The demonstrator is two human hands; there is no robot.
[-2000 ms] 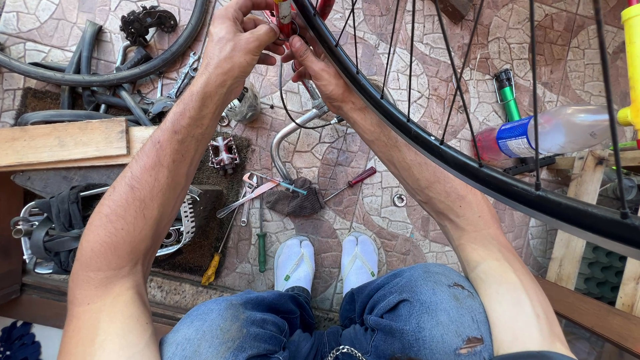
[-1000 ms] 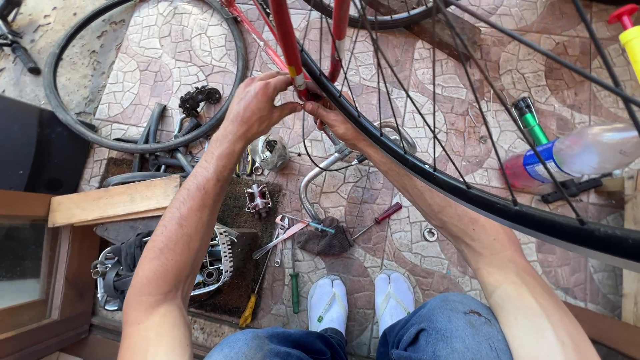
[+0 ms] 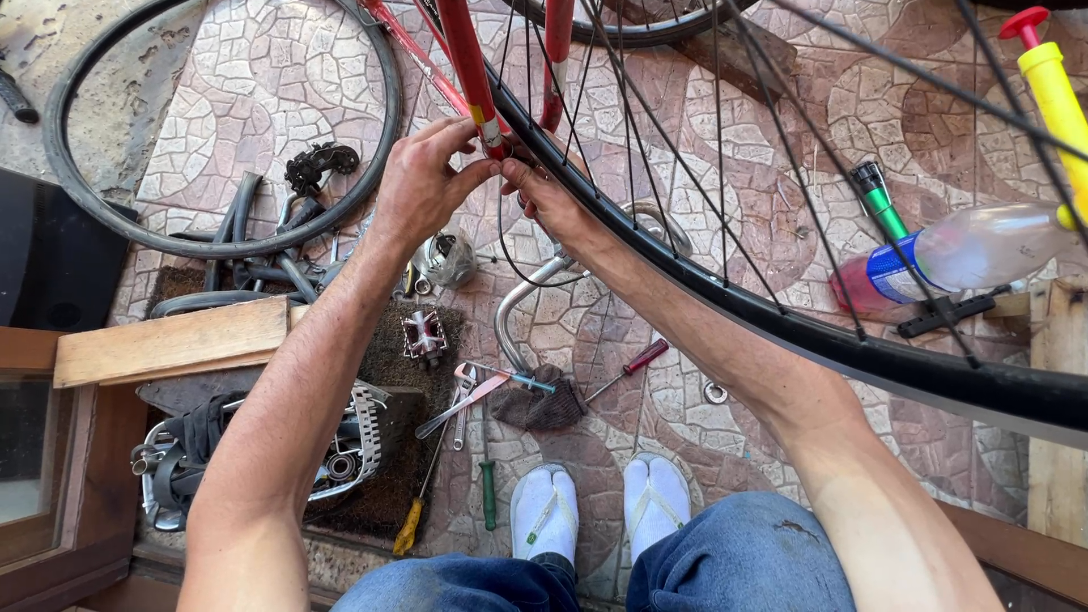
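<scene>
A red bicycle frame [image 3: 466,64] comes down from the top, beside a black wheel rim with spokes [image 3: 731,304]. My left hand [image 3: 425,174] is at the lower end of a red tube, its thumb and finger against it. From the other side my right hand [image 3: 548,191] reaches the same spot, close to the rim, its fingertips near my left thumb. Whatever small part lies between the fingers is hidden. A thin black cable [image 3: 501,234] loops below the hands, above a silver curved handlebar [image 3: 503,327].
Tools lie on the tiled floor: a red-handled screwdriver [image 3: 646,357], a green-handled one [image 3: 488,497], an adjustable wrench [image 3: 463,399], near a dark cloth [image 3: 544,404]. At left are a tire [image 3: 64,183], a pedal [image 3: 423,334] and a wooden board [image 3: 170,340]; at right, a plastic bottle [image 3: 977,251].
The view has shifted, showing more of the frame and the tire at left. Both hands stay at the end of the red tube, with small changes in the fingers.
</scene>
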